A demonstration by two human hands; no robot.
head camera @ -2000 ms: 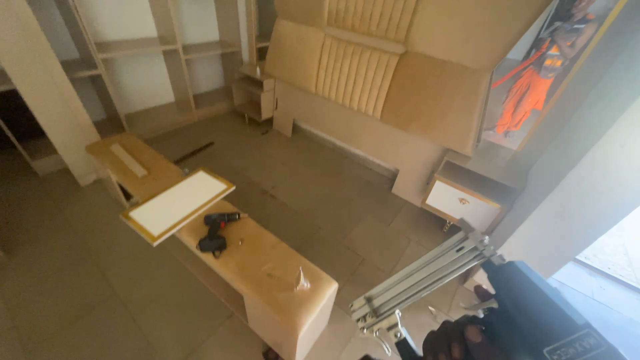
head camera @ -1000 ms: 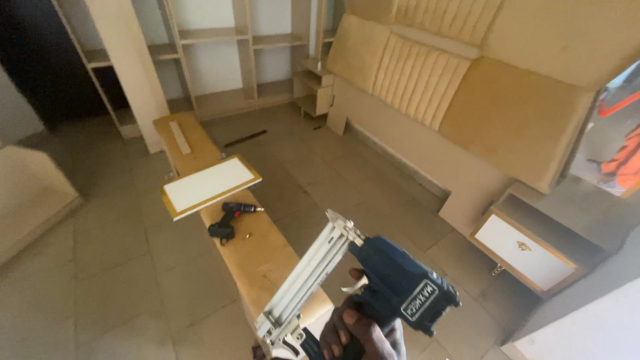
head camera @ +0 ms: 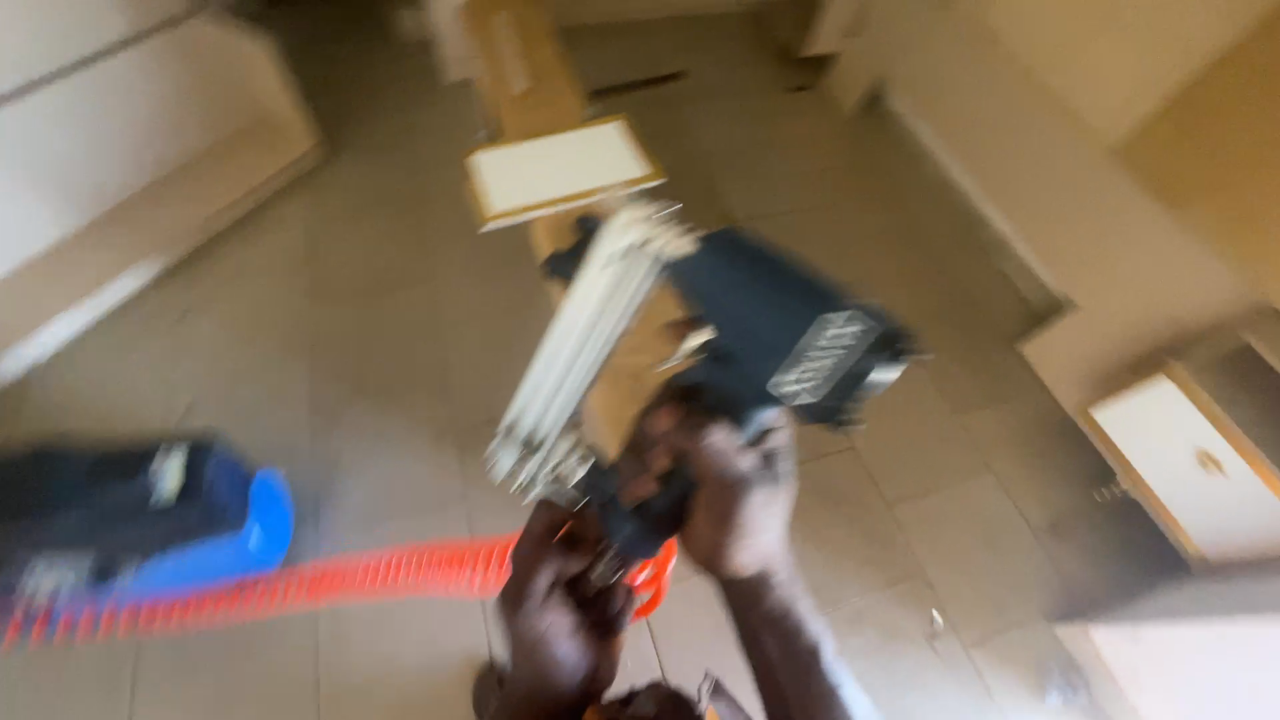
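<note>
A dark blue pneumatic nail gun (head camera: 780, 320) with a silver magazine is gripped by my right hand (head camera: 735, 480) around its handle, near the middle of the blurred view. My left hand (head camera: 570, 600) is closed around the fitting at the base of the handle, where the coiled orange air hose (head camera: 400, 567) reaches the gun. The hose runs off to the left edge. Behind the gun, a white panel with a gold edge (head camera: 565, 170) lies across a long tan upholstered bench (head camera: 530, 60). The drill on the bench is mostly hidden behind the magazine.
A black and blue machine (head camera: 150, 520) stands on the tiled floor at the left, beside the hose. A pale furniture piece (head camera: 150, 150) is at the upper left. On the right is a cabinet with a white drawer front (head camera: 1190, 460); a dark strip (head camera: 640, 84) lies on the floor ahead.
My left hand has come to the base of the nail gun's handle, and the orange hose now reaches it. The view has swung left and down.
</note>
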